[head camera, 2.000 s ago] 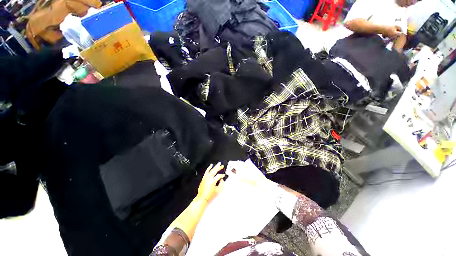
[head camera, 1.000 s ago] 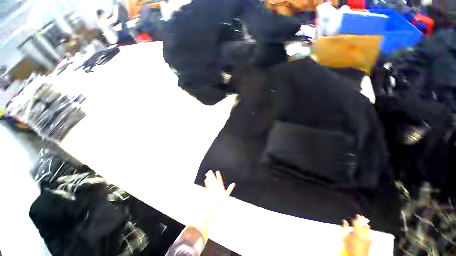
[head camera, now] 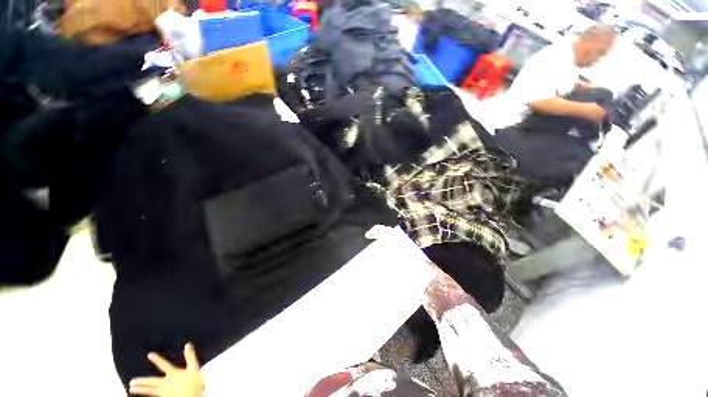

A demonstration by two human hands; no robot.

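A large black garment (head camera: 163, 178) lies spread on the white table, its straight lower edge along the table's front strip (head camera: 310, 318). A flat black folded panel (head camera: 264, 217) lies on it, with pale threads at its right end. My left hand (head camera: 172, 380) is at the garment's lower left, fingers spread, partly cut off by the bottom edge. My right hand (head camera: 388, 235) is at the garment's lower right, by the table corner. It is blurred and washed out against the white, so its grip is unclear.
Black and cream plaid cloth (head camera: 458, 186) is heaped at the right, with dark garments behind. More black garments (head camera: 46, 155) hang at the left. A cardboard box (head camera: 233, 71) and blue crates (head camera: 287, 35) stand behind. A seated person (head camera: 555, 85) works at a neighbouring station (head camera: 602, 209).
The view swung left and then back right. My hands, close together at the table corner two seconds ago, are now far apart, the left at the garment's lower left and the right near the corner.
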